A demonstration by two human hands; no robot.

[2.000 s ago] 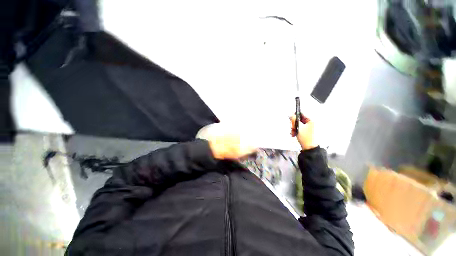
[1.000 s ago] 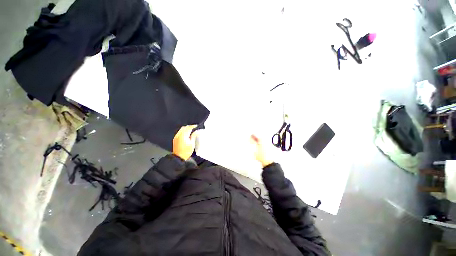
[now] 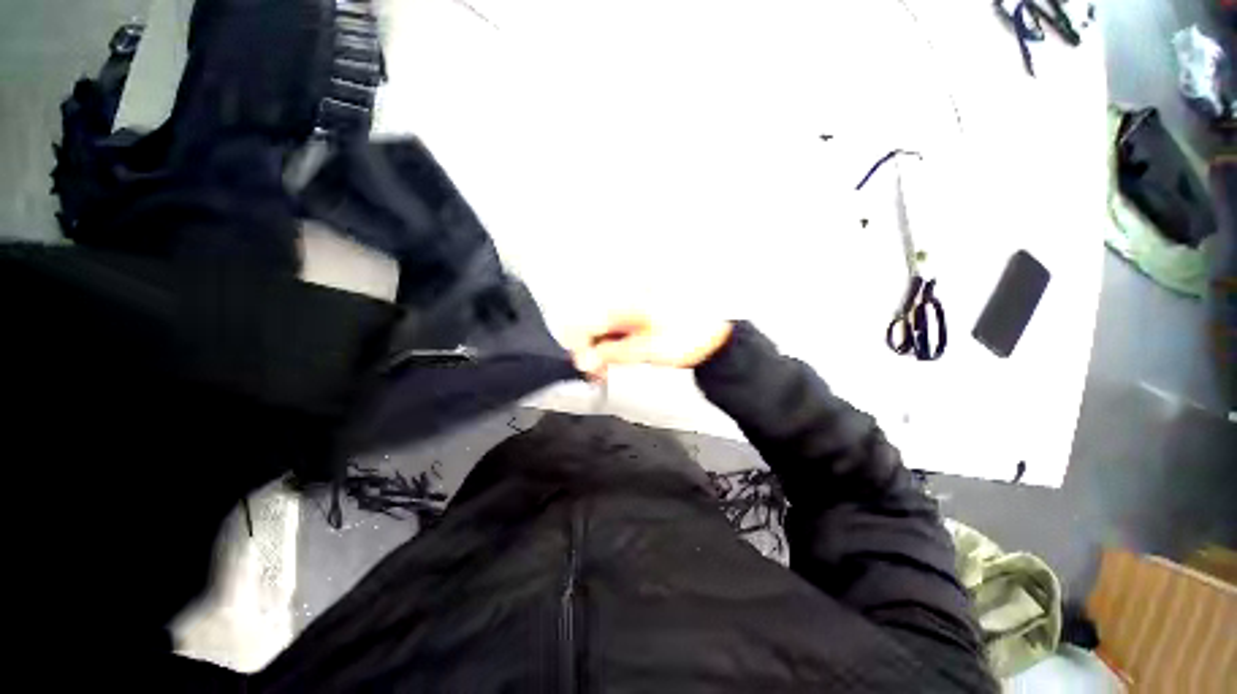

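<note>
My right hand (image 3: 651, 342) is closed on the corner of the dark garment piece (image 3: 468, 386) near the table's front edge. The piece stretches left from my fingers and is partly lifted and blurred. My left hand is not visible; a large black shape, sleeve or cloth, fills the left side. The partly sewn garment (image 3: 258, 95) lies in a dark pile at the upper left, with a pale-marked band (image 3: 350, 68) on it. The tailor's shears (image 3: 914, 278) lie on the white table (image 3: 705, 176), right of my right hand, untouched.
A smartphone (image 3: 1012, 304) lies right of the shears. A thin dark strip (image 3: 885, 168) lies by the blade tips. Dark items (image 3: 1042, 25) lie at the table's far right. Offcuts (image 3: 387, 491) are on the floor. Olive-green cloth (image 3: 1007, 597) and a wooden box (image 3: 1167, 617) are at lower right.
The shears left my right hand and lie on the table. My right hand moved left and took hold of the cloth corner. My left hand went out of sight; the cloth has been lifted.
</note>
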